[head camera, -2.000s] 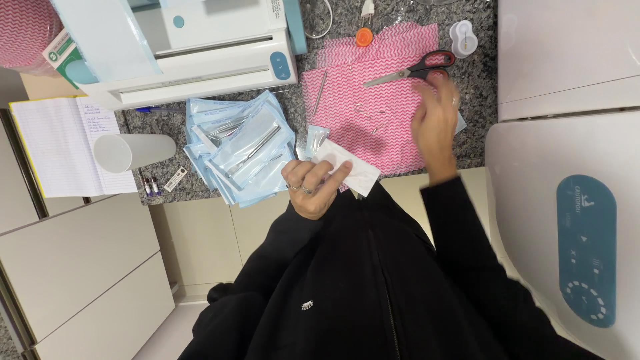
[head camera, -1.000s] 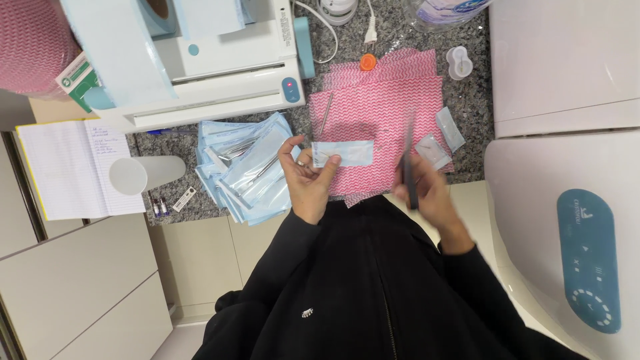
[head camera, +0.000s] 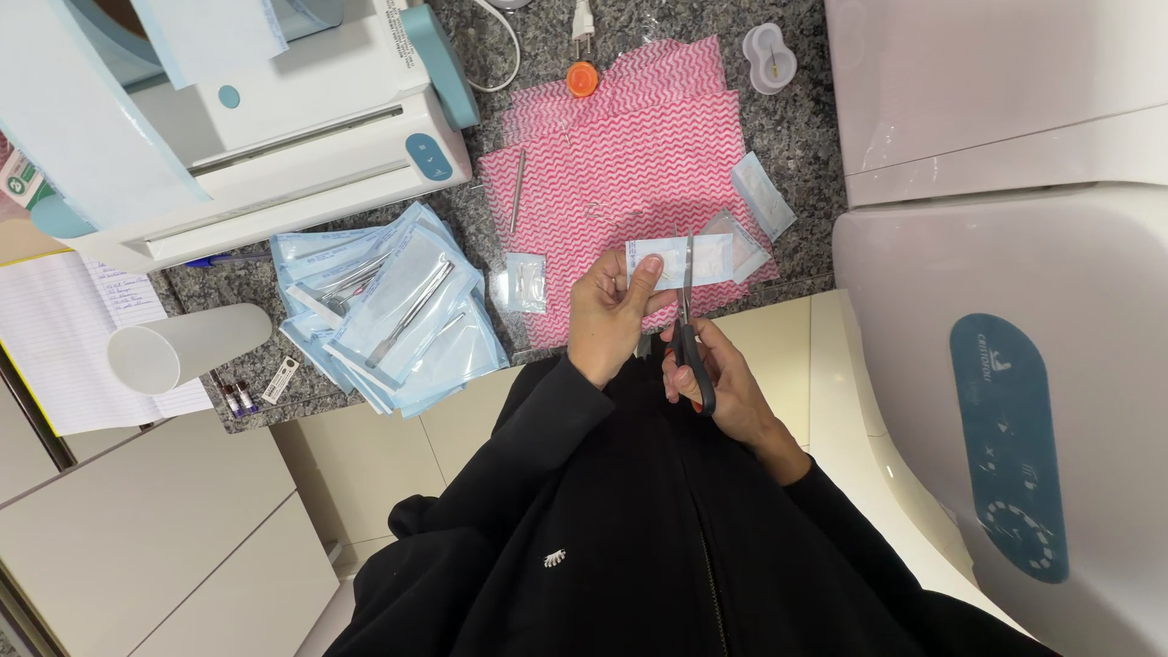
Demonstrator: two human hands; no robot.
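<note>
My left hand [head camera: 613,310] pinches a small sterilization pouch [head camera: 712,258] by its left part. Scissors with black and red handles [head camera: 698,370] are in my right hand [head camera: 730,392], and their blades lie across the pouch near its middle. Below the pouch a pink-and-white zigzag cloth [head camera: 630,164] covers part of the counter. On the cloth are a thin metal rod [head camera: 518,192], several fine metal pieces [head camera: 613,213] and a small clear packet [head camera: 526,283]. Two more small pouches lie at the right, one [head camera: 764,195] at the cloth's edge and one [head camera: 744,251] partly behind the held pouch.
A pile of blue pouches with metal instruments [head camera: 392,310] lies left on the granite counter [head camera: 794,119]. Around it are a pouch sealer [head camera: 301,173], a white cup [head camera: 192,347], small vials [head camera: 239,399] and an open notebook [head camera: 64,347]. A large white appliance [head camera: 912,301] stands right.
My right hand reached over the scissors on the cloth, then took them up and brought them to the pouch. My left hand has kept hold of a pouch, now over the cloth's lower part.
</note>
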